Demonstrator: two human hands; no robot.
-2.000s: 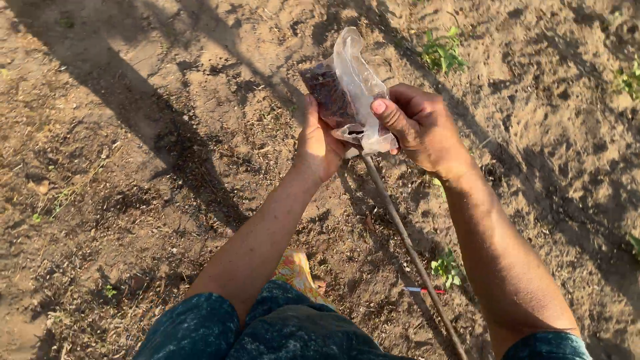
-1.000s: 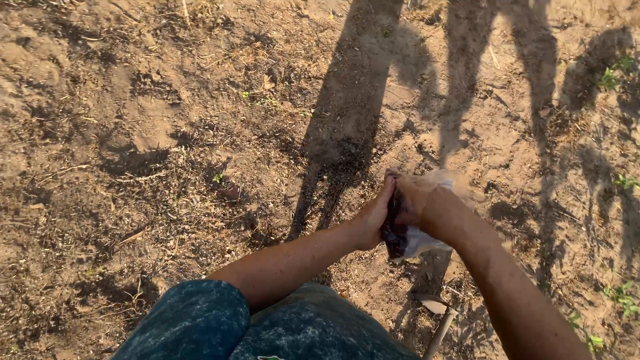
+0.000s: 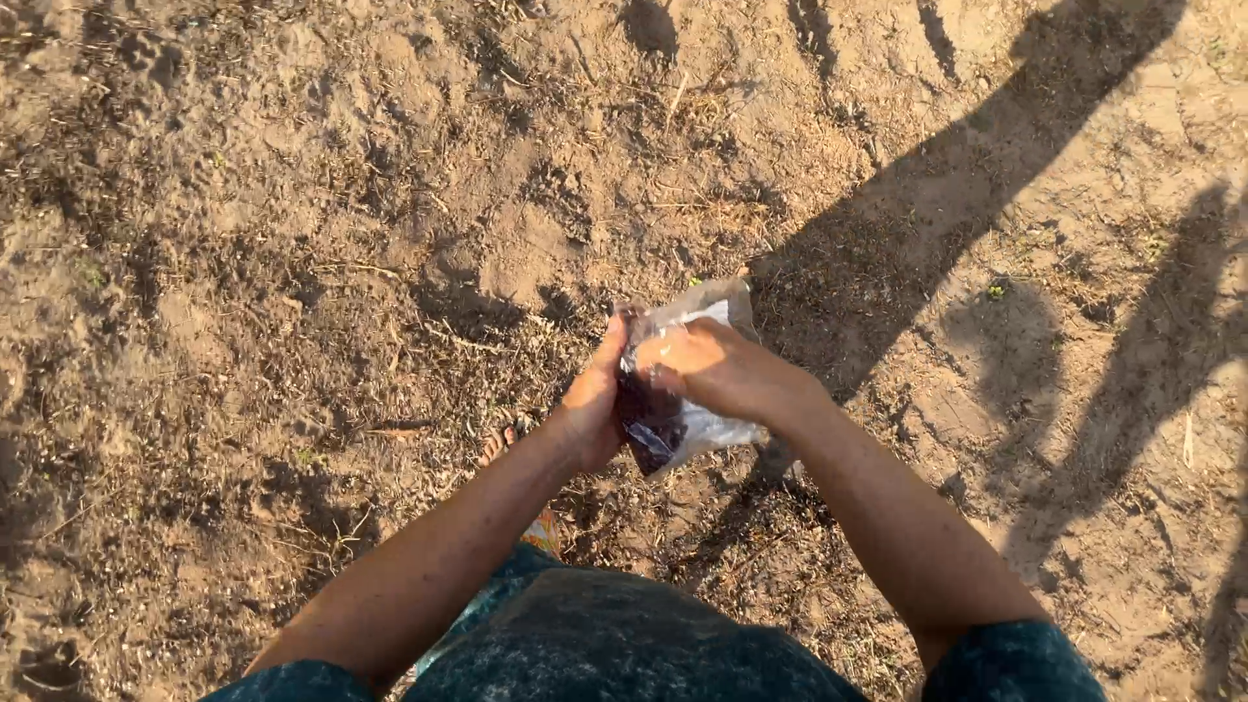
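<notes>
A clear plastic bag [image 3: 655, 429] with dark contents hangs between my two hands at the middle of the view. My left hand [image 3: 593, 400] grips its left side, thumb pointing up along the edge. Over the bag's upper part lies my right hand [image 3: 707, 366], blurred, with its fingers at or inside the mouth of the bag; whether they pinch anything is hidden. The plastic on the right side looks whitish and loose.
Dry, uneven soil [image 3: 292, 234] with straw bits and small twigs surrounds me. Toes of a bare foot [image 3: 499, 444] show beside my left forearm. Long shadows [image 3: 936, 195] fall across the ground at the right.
The long stick seen under the bag two seconds ago is out of view. My right hand has moved from the bag's loose plastic edge to over its upper part. The view has shifted over the ground.
</notes>
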